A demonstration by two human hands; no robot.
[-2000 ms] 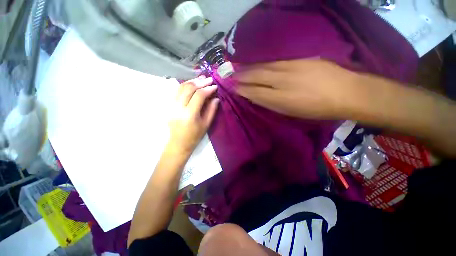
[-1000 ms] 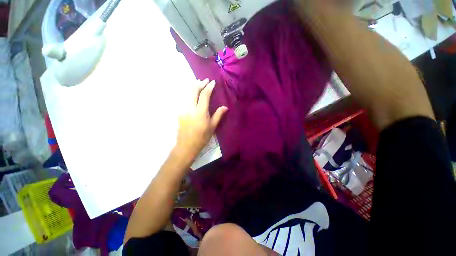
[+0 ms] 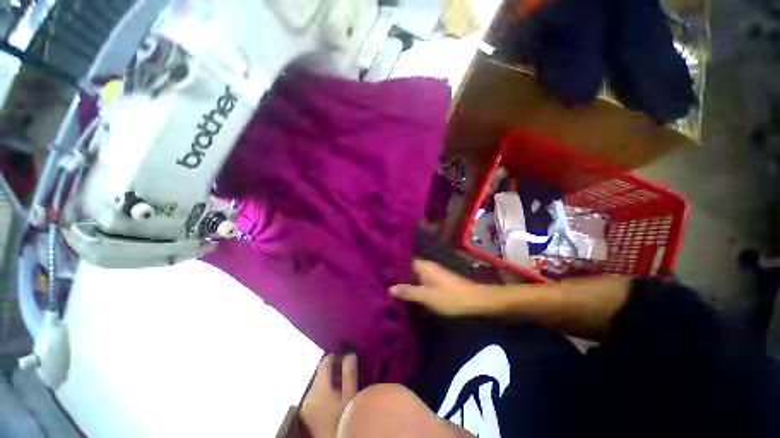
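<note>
A maroon cloth garment [image 3: 342, 197] lies across the machine table and hangs toward the lap, magenta near the needle. The white machine head [image 3: 167, 167], marked "brother", stands at its left; the needle itself is hard to make out. My right hand [image 3: 440, 291] is at the cloth's right edge, its fingers apart, fingertips against the cloth. My left hand [image 3: 329, 393] is low at the cloth's near edge, partly cut off and hidden by a rounded skin-coloured shape; a small dark spot shows at its fingertips. Whether it grips cloth is unclear.
A red basket [image 3: 637, 192] with scraps and silvery plastic stands right of the lap. Behind it is a cardboard box [image 3: 590, 128] with dark cloth. The white lamp [image 3: 53, 351] stands at the left, beside the bright white table surface [image 3: 188, 342].
The view has swung right, showing the box and more of the basket. My left hand has moved down from near the needle to the cloth's near edge. My right hand has come down to its right edge.
</note>
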